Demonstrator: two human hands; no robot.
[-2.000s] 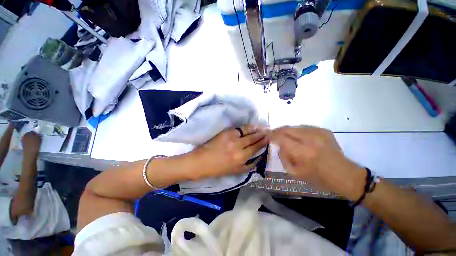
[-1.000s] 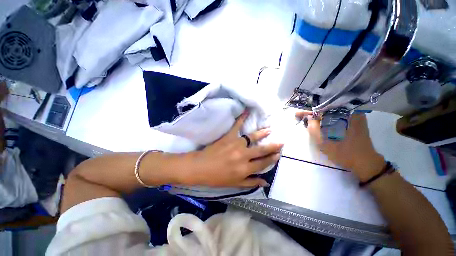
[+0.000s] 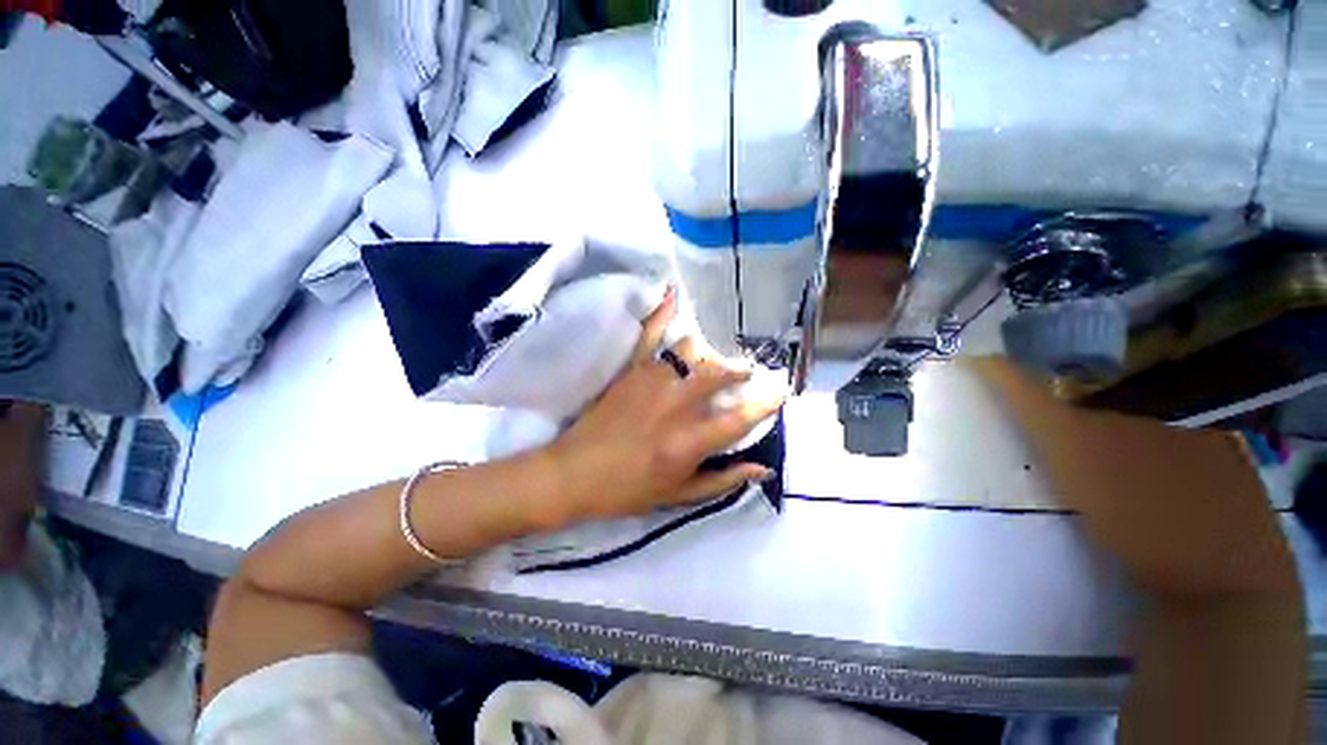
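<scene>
A light grey fabric panel (image 3: pixel 560 342) lies bunched on the table, with a dark navy panel (image 3: pixel 444 306) showing at its left and dark cloth at its right edge. My left hand (image 3: pixel 662 429) lies spread on the cloth, fingertips close to the needle area. The sewing machine (image 3: pixel 742 131) stands above, its presser foot area (image 3: pixel 771 354) beside my left fingertips. A small grey attachment (image 3: pixel 876 416) is right of the foot. My right forearm reaches up behind the machine head; the right hand itself is hidden.
A heap of pale and dark pieces (image 3: pixel 269 218) lies upper left. A grey vented box (image 3: pixel 58 313) and a small dark device (image 3: pixel 149 463) are at left. A measuring tape (image 3: pixel 655 662) runs along the front edge. A person's arm (image 3: pixel 18 480) shows at far left.
My right hand has moved from beside the cloth, past the grey attachment, to behind the machine head. My left hand has stayed on the cloth, its fingers more spread than at first. The view has shifted.
</scene>
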